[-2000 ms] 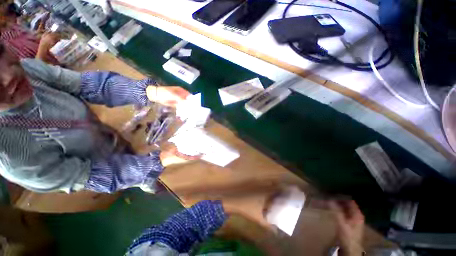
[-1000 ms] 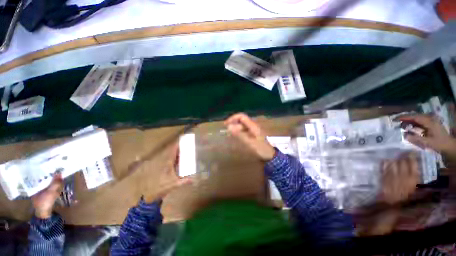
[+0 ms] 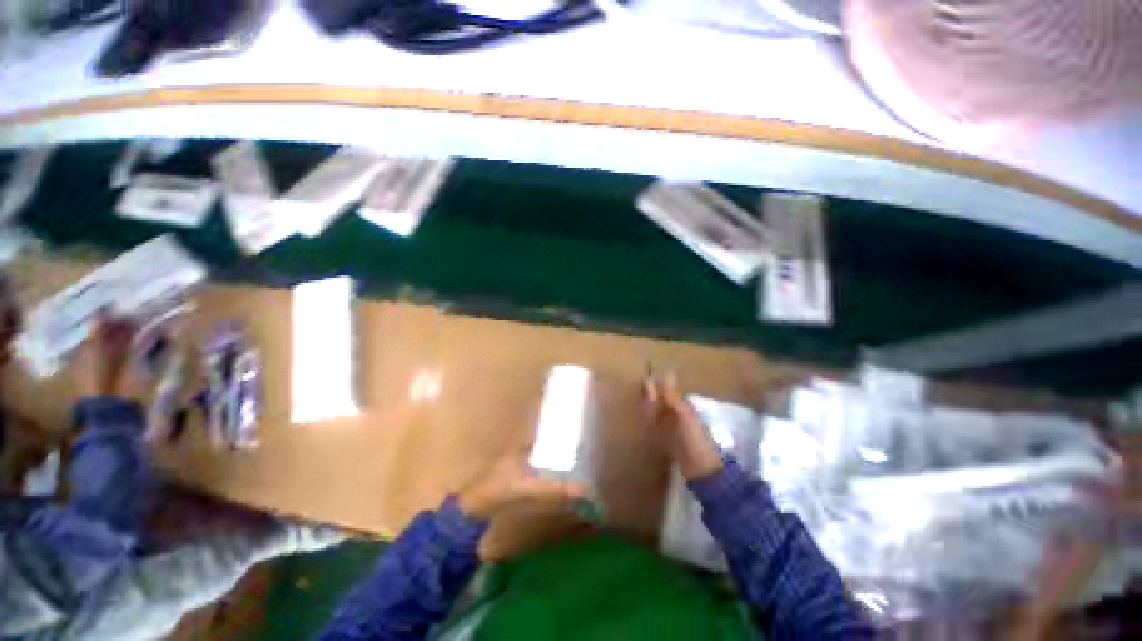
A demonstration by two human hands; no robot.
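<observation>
My left hand (image 3: 526,492) holds a white retail box (image 3: 561,420) near its lower end, just above the brown cardboard ledge (image 3: 432,463). The box's pale face is turned to me, with no print to be made out. My right hand (image 3: 678,422) is to the right, apart from the box, with its fingers pointing up. It is blurred, so I cannot tell whether its fingertips hold anything thin.
White boxes (image 3: 797,258) lie on the green belt (image 3: 551,238). Another box (image 3: 323,348) lies on the ledge at left. Glossy bagged boxes (image 3: 927,470) are piled at right. Neighbours' hands show on both sides. A white shelf (image 3: 501,82) holds cables and a pink fan.
The view has shifted. My left hand and its box are now lower and further right. My right hand is lower. A bare white box now lies on the ledge to the left.
</observation>
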